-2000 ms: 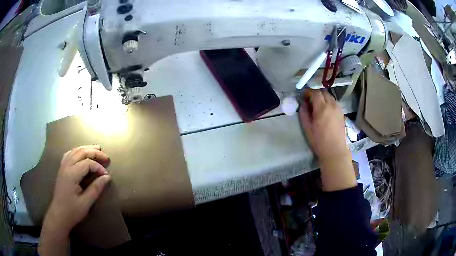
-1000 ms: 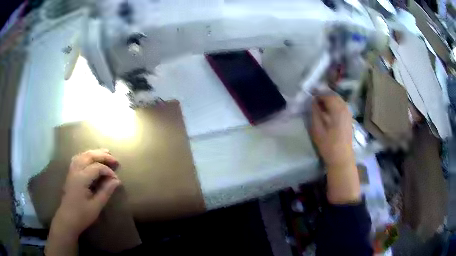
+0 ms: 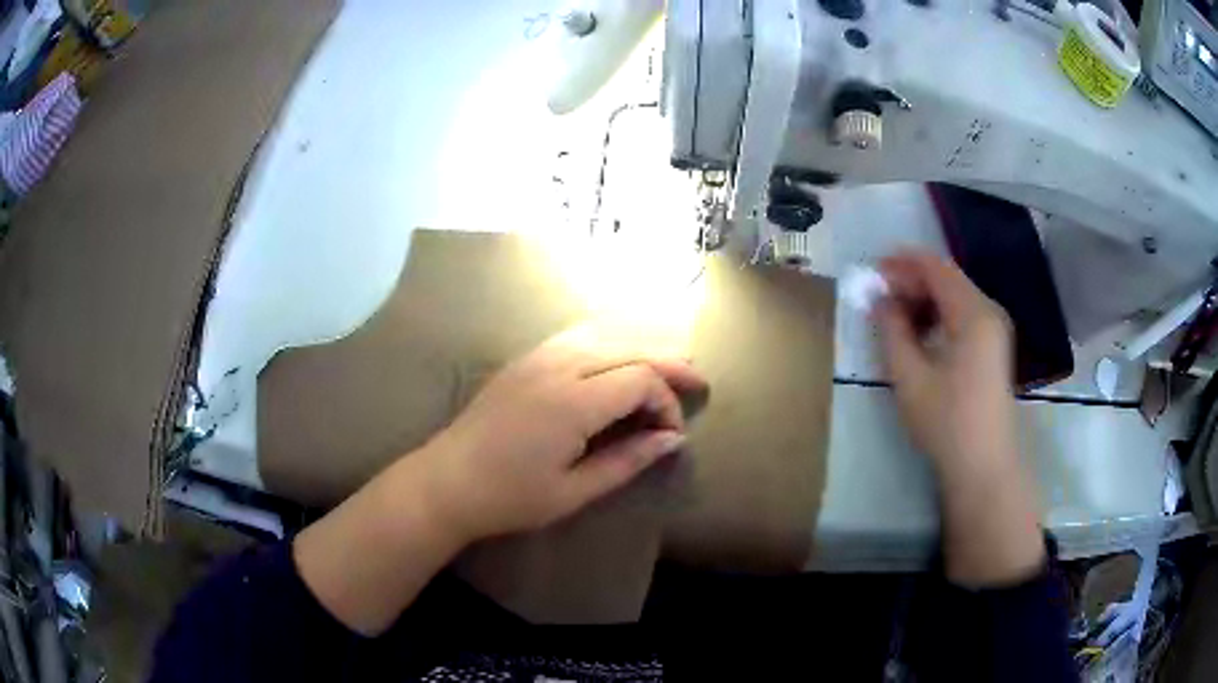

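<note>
A brown-khaki garment panel (image 3: 761,454) lies flat on the white sewing table, its curved cut-out edge at the left and its upper edge in bright glare by the presser foot (image 3: 715,220). My left hand (image 3: 574,420) rests on the panel, fingers curled, thumb and fingertips a little apart, with nothing visible in it. My right hand (image 3: 955,354) is just right of the panel and pinches a small white, blurred round piece (image 3: 866,288) at its fingertips. The cloth under my left palm is hidden.
The white sewing machine head (image 3: 728,87) stands above the panel. A black smartphone (image 3: 1008,267) lies behind my right hand. A thick brown panel stack (image 3: 120,267) is at left, with striped cloth (image 3: 40,134) beyond. A yellow-labelled spool (image 3: 1098,56) is at upper right.
The view has turned left, showing the panel stack. My right hand has come from beside the machine arm towards the panel's right edge, with the small white piece. My left hand stays on the panel.
</note>
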